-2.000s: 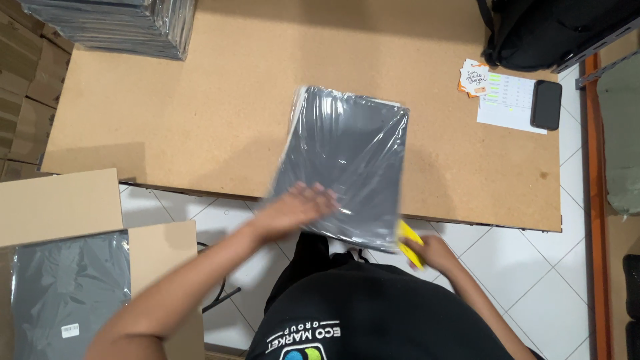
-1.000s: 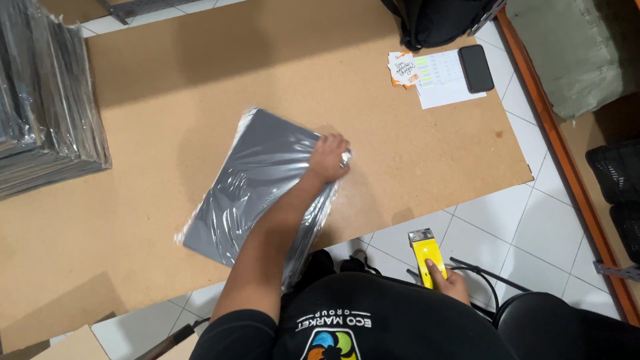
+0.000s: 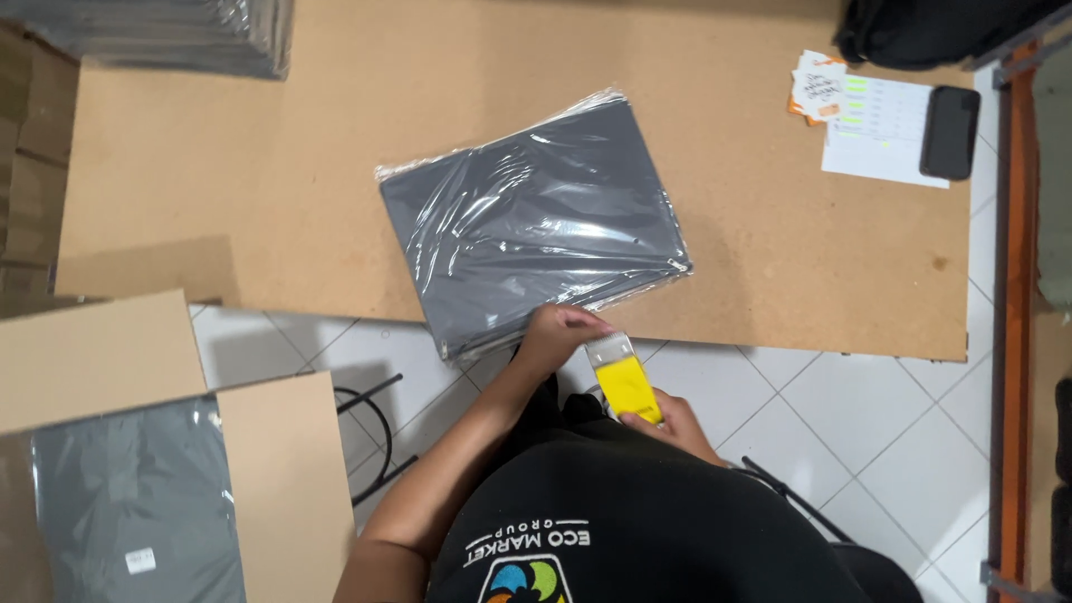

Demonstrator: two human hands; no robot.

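Note:
A dark grey flat item in clear plastic wrap (image 3: pixel 536 218) lies at an angle on the table, its lower edge reaching over the table's front edge. My right hand (image 3: pixel 670 423) grips a yellow tape dispenser (image 3: pixel 626 387) by its lower end, with the toothed metal end pointing up. At that toothed end are the fingertips of my left hand (image 3: pixel 563 335), just below the wrapped item; whether they pinch a tape end cannot be told.
An open cardboard box (image 3: pixel 285 469) with a wrapped grey item (image 3: pixel 138 502) stands at lower left. Wrapped items (image 3: pixel 184 33) are stacked at the table's back left. A printed sheet (image 3: pixel 879 134), cards (image 3: pixel 816 88) and a phone (image 3: pixel 950 134) lie at right, near a black bag (image 3: pixel 921 29).
My left hand has left the wrapped item's corner and come to the dispenser's toothed end. The wrapped item lies turned to another angle. The view has shifted.

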